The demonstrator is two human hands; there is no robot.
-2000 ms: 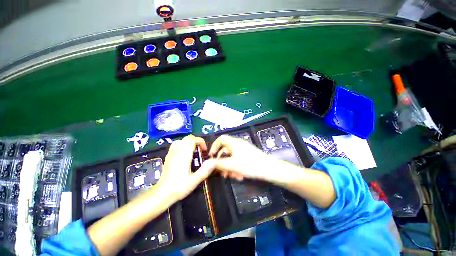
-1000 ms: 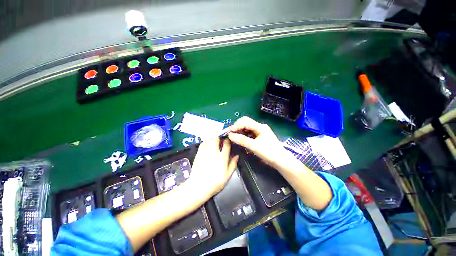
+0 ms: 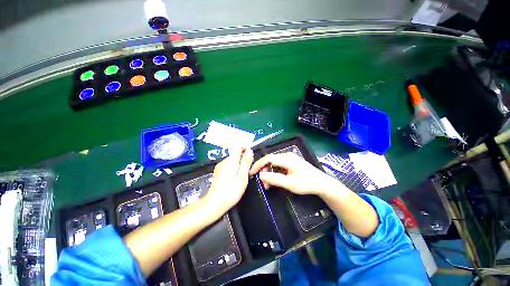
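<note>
A dark phone housing (image 3: 259, 220) with a thin bright edge is in the fourth slot from the left of the black phone tray (image 3: 245, 268), its right edge seemingly raised. My left hand (image 3: 230, 177) is at its upper end, fingers together and pointing away from me, gripping the upper left side. My right hand (image 3: 291, 174) is curled at the upper right corner, fingertips close to the left hand. Whether a small part is between the right fingertips cannot be seen. The fingers hide the housing's top end. Other housings lie in the remaining slots.
Behind the tray are a blue dish (image 3: 168, 146), white scraps (image 3: 131, 174), a white card (image 3: 228, 136) and a thin pointed tool (image 3: 268, 138). A black bin (image 3: 323, 109), a blue bin (image 3: 367, 129) and white sheets (image 3: 372, 169) are right. A blister tray (image 3: 34, 223) is left.
My hands have come back from beyond the tray's rear edge to the fourth slot's housing. Its bright right edge now shows. The camera view has shifted slightly.
</note>
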